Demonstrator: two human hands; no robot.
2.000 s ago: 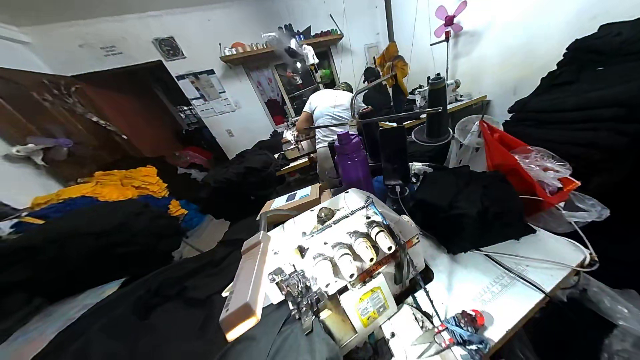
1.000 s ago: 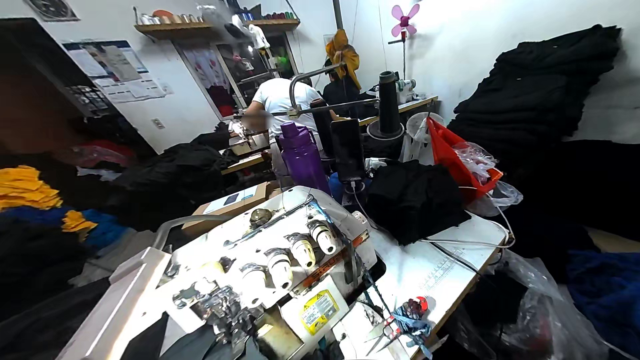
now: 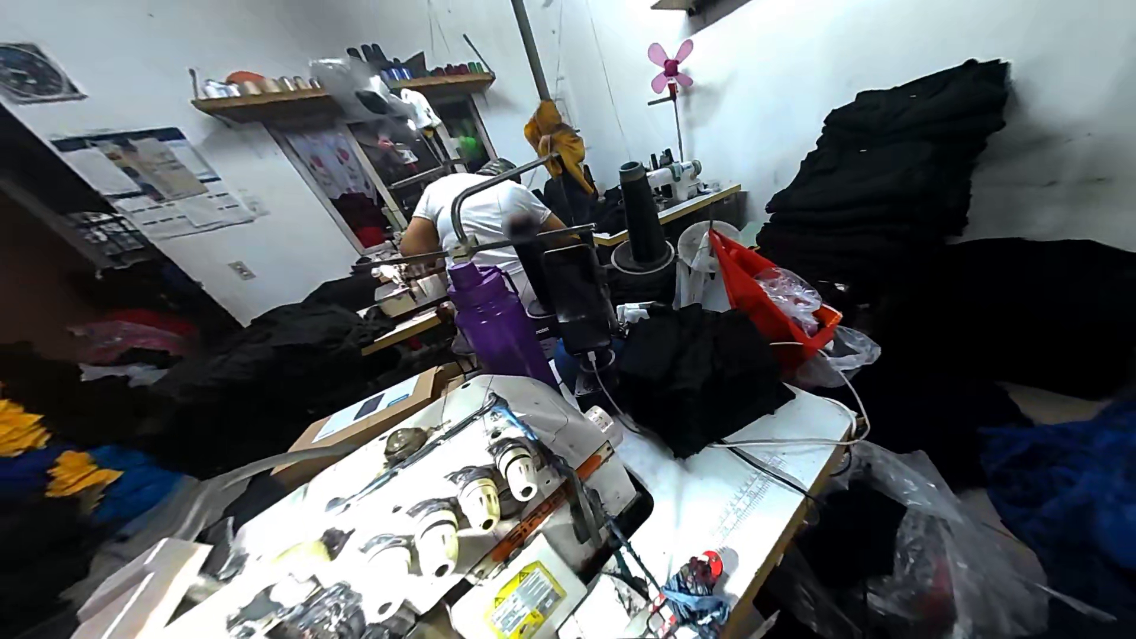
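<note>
Neither of my hands shows in the head view. Close in front stands a white industrial sewing machine (image 3: 550,426) with several tension knobs (image 3: 479,499) along its top and a yellow warning label. At its right, on the white table (image 3: 763,470), lies a red-handled tool (image 3: 710,564) wrapped in blue cloth strips. Folded black cloth (image 3: 697,377) rests farther back on the table. A purple bottle (image 3: 499,321) stands behind the machine, beside a phone (image 3: 579,297) with a white cable plugged in.
A person in a white shirt (image 3: 479,209) bends over another table behind. A red plastic bin (image 3: 754,284) holds clear plastic. Stacked black garments (image 3: 887,160) stand at right, clear plastic bags (image 3: 950,541) below. A cardboard box (image 3: 364,417) and dark cloth heaps (image 3: 266,382) lie left.
The view has turned to the right and come closer to the machine. No hand of mine appears in any frame.
</note>
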